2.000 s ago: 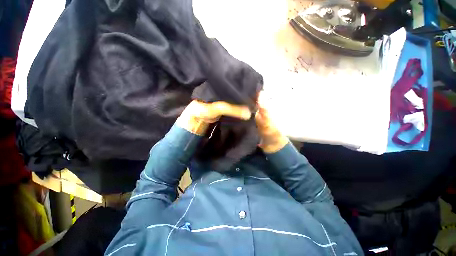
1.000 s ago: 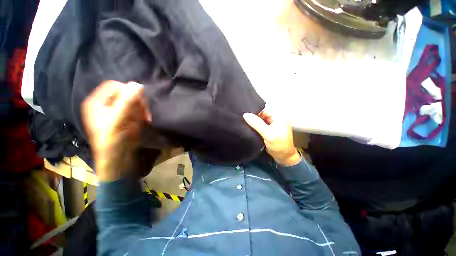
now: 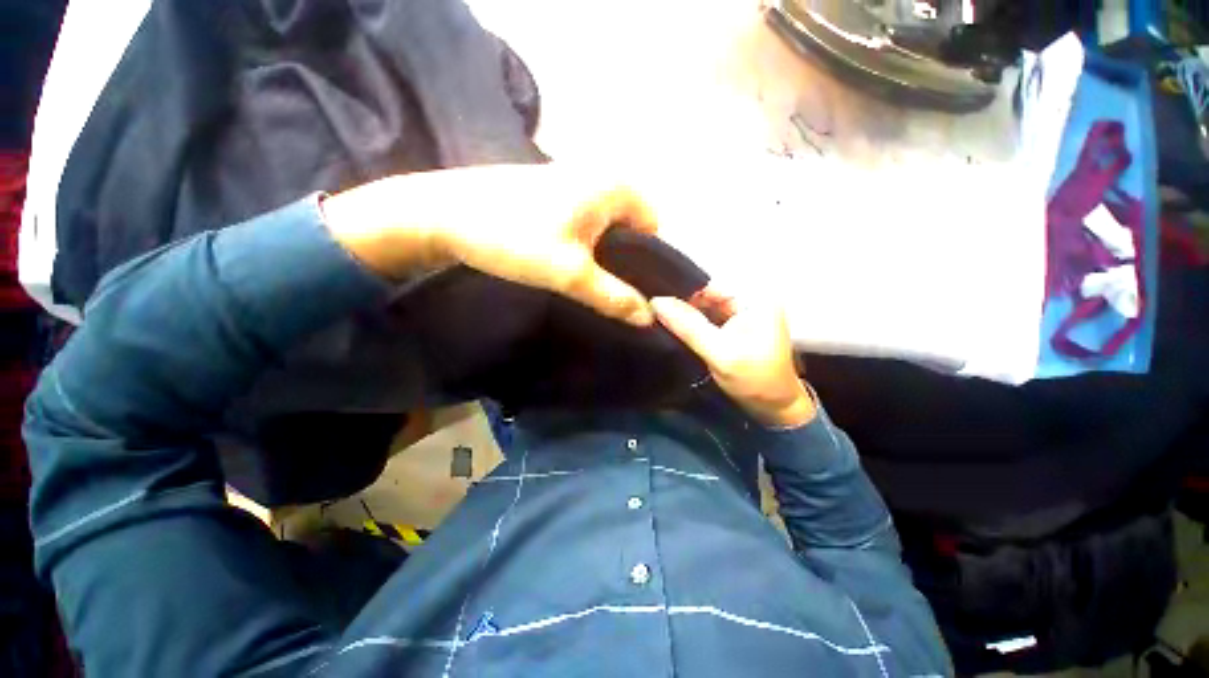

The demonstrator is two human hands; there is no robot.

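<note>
A large dark garment (image 3: 305, 119) covers the left of the white-covered table and hangs over its front edge towards my front. My left hand (image 3: 564, 245) reaches across from the left and holds a part of the garment between thumb and fingers. My right hand (image 3: 743, 347) grips the garment's edge just to the right, thumb on top. A short folded dark piece of the cloth shows between the two hands. The cloth under my left hand and forearm is hidden.
A silver iron (image 3: 882, 53) stands at the table's back right, cut by the top edge. A blue tray (image 3: 1156, 245) with maroon strips (image 3: 1065, 239) lies at the right end. The white table cover (image 3: 902, 265) has dark marks near the iron. Dark garments (image 3: 1008, 450) lie below the table's right front.
My left hand has come back from the left to beside my right hand and has taken hold of the cloth. My right hand stays at the garment's edge. The view has shifted slightly.
</note>
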